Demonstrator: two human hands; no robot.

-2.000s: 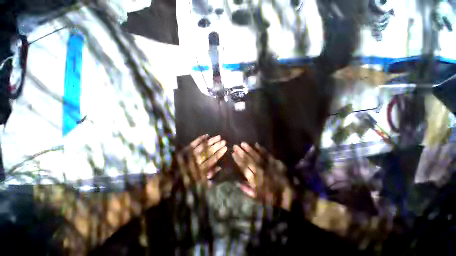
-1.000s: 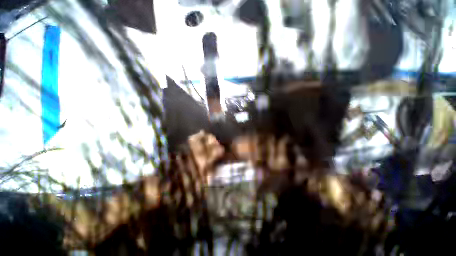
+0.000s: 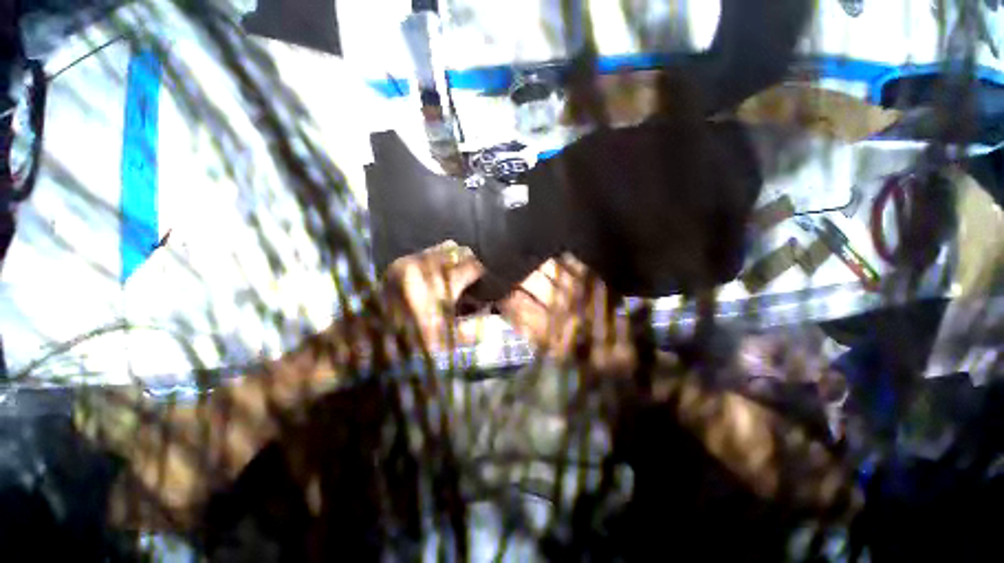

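Observation:
A dark fabric panel (image 3: 677, 209) lies across the machine bed, under and right of the presser foot (image 3: 480, 174). The needle bar area (image 3: 432, 94) stands above it. My left hand (image 3: 432, 286) has curled fingers at the panel's near edge, left of centre. My right hand (image 3: 550, 302) is close beside it with bent fingers on the same edge. Both hands grip the cloth edge just in front of the foot. Dark strands hide parts of both hands and forearms.
A blue tape strip (image 3: 141, 165) is stuck on the white table (image 3: 242, 209) at left. Red scissor loops (image 3: 887, 218) and tan bits (image 3: 771, 264) lie at right. A dark cloth piece (image 3: 295, 22) lies at the upper left. A long blue line crosses the machine behind the foot.
Two seconds ago my hands lay flat with fingers extended on the cloth; now the fingers are curled at its near edge. The panel's near edge has moved away from me. The view has shifted.

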